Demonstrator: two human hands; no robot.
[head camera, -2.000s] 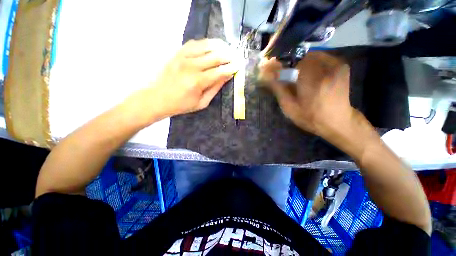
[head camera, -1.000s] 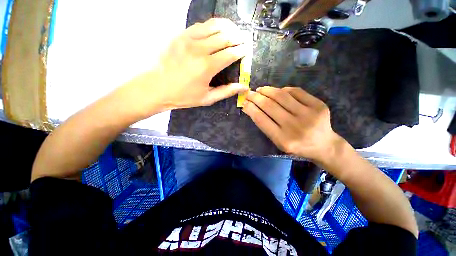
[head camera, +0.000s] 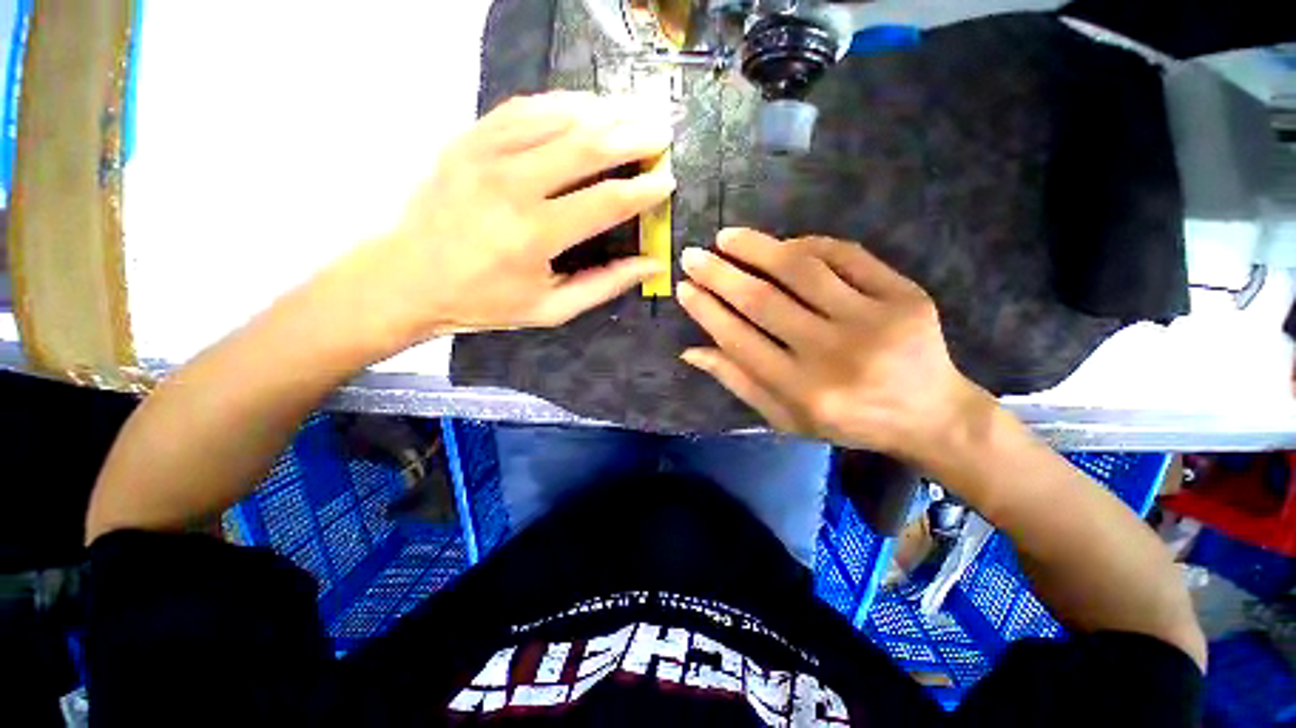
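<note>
The dark mottled garment panel (head camera: 910, 185) lies on the white table under the sewing machine head and reaches the table's front edge. A narrow yellow gauge strip (head camera: 655, 256) lies upright in view on the panel, below the presser foot area (head camera: 668, 64). My left hand (head camera: 533, 213) lies on the panel left of the strip, its fingertips touching the strip's left side; its upper fingers look overexposed. My right hand (head camera: 817, 327) lies flat on the panel right of the strip, fingers slightly apart, fingertips close to the strip's right side and holding nothing.
A tan taped edge (head camera: 68, 185) runs down the far left of the white table (head camera: 284, 128). Blue perforated crates (head camera: 391, 569) stand below the table's front edge (head camera: 1066, 430). A red stool (head camera: 1237, 498) shows at the lower right. The machine's round knob (head camera: 786, 57) is above the panel.
My right hand has moved from near the machine head down to the panel beside the strip, then slightly off the strip. The view has shifted, and the machine parts sit differently in the picture.
</note>
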